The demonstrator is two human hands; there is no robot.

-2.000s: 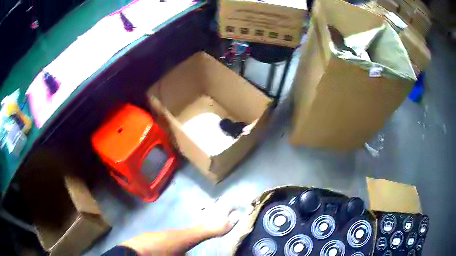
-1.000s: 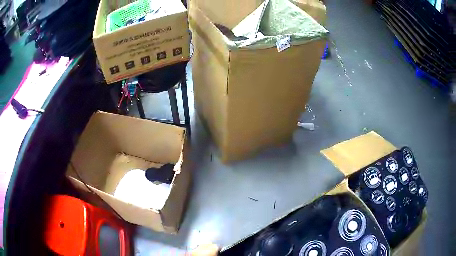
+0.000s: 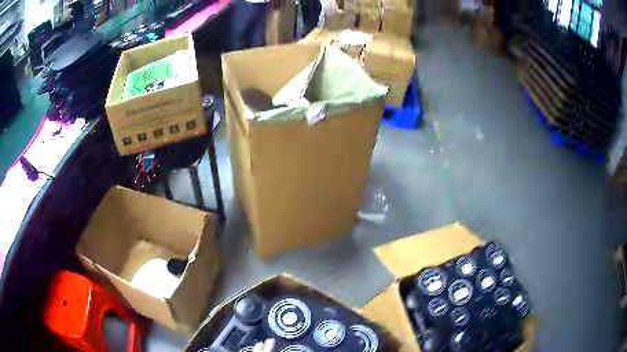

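Observation:
A black drum pad with white rings point(image 3: 289, 317) lies in a carton at the bottom edge, cut off by it. A few fingertips, apparently of my left hand point(image 3: 263, 346), show over this pad at the bottom edge. The rest of the hand is out of the picture, so its grip cannot be told. My right hand is not in view. A second open carton point(image 3: 427, 253) to the right holds more black drum pads point(image 3: 460, 291), tilted, with one flap spread out.
A tall lined carton point(image 3: 309, 179) stands ahead. An open carton point(image 3: 148, 265) and a red stool point(image 3: 69, 313) are at left by the bench. A carton with a green basket point(image 3: 152, 75) sits on a black stool. Panel stacks on blue pallets stand far right.
The view has swung right and lifted. The forearm seen at first has left the picture. The fingertips now appear over the near pad instead of beside the carton.

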